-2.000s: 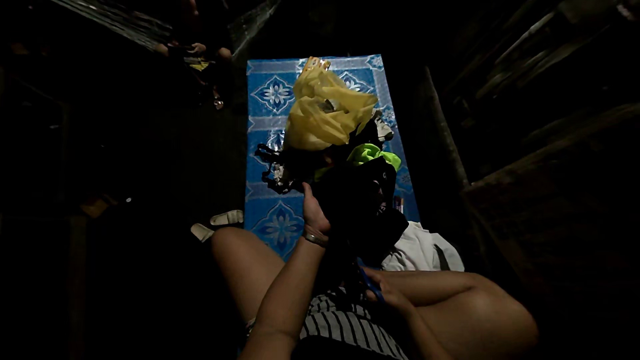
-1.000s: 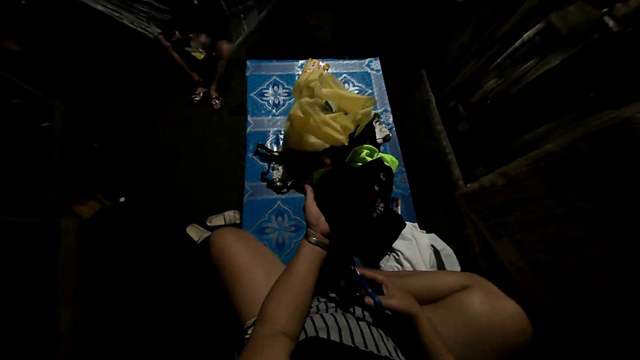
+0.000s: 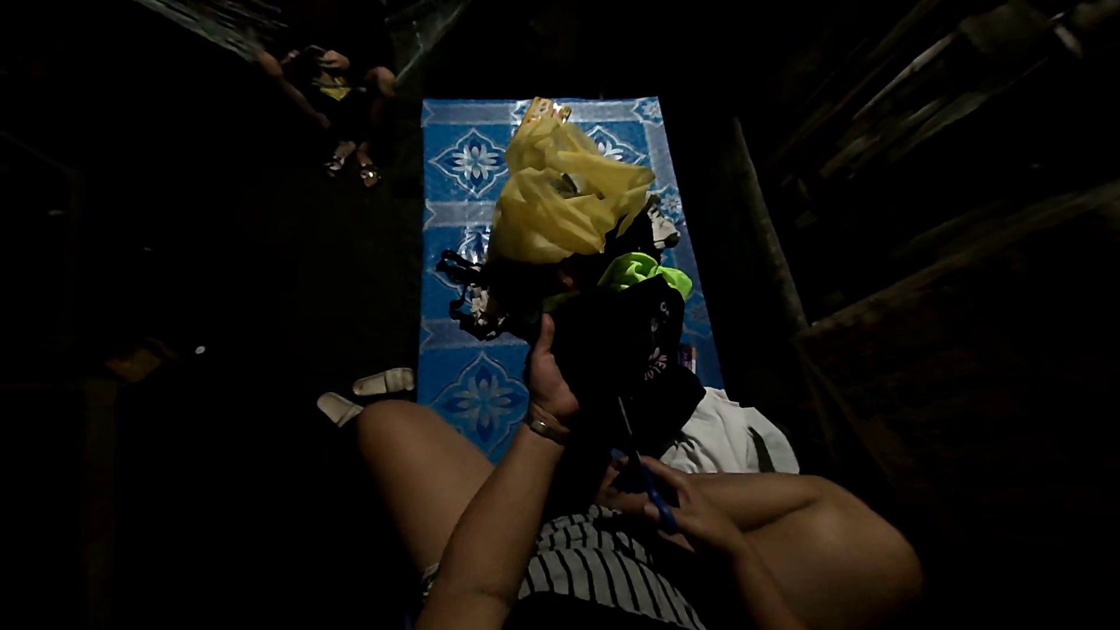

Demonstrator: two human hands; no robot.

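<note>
My left hand (image 3: 549, 381), with a band at its wrist, is at the left edge of a dark cloth garment (image 3: 604, 350); its thumb points up and its fingers are hidden behind the cloth. In my right hand (image 3: 687, 507) are scissors with blue handles (image 3: 656, 503), their blades (image 3: 626, 424) pointing up against the dark cloth. Beyond the garment lie a bright green cloth (image 3: 643, 273) and a crumpled yellow plastic bag (image 3: 560, 206). A black-and-white item with straps (image 3: 477, 302) lies to the left of them. White cloth (image 3: 731, 433) rests beside my right knee.
A blue patterned surface (image 3: 486, 398) lies in front of me. Pale slippers (image 3: 385, 381) are on the dark floor to its left. A person (image 3: 337, 87) sits at the upper left. A long edge (image 3: 770, 227) runs along the right side.
My right hand and the scissors have shifted slightly; the blades now show against the dark cloth. My left hand stays at the garment. The other person's legs and feet show more than two seconds ago.
</note>
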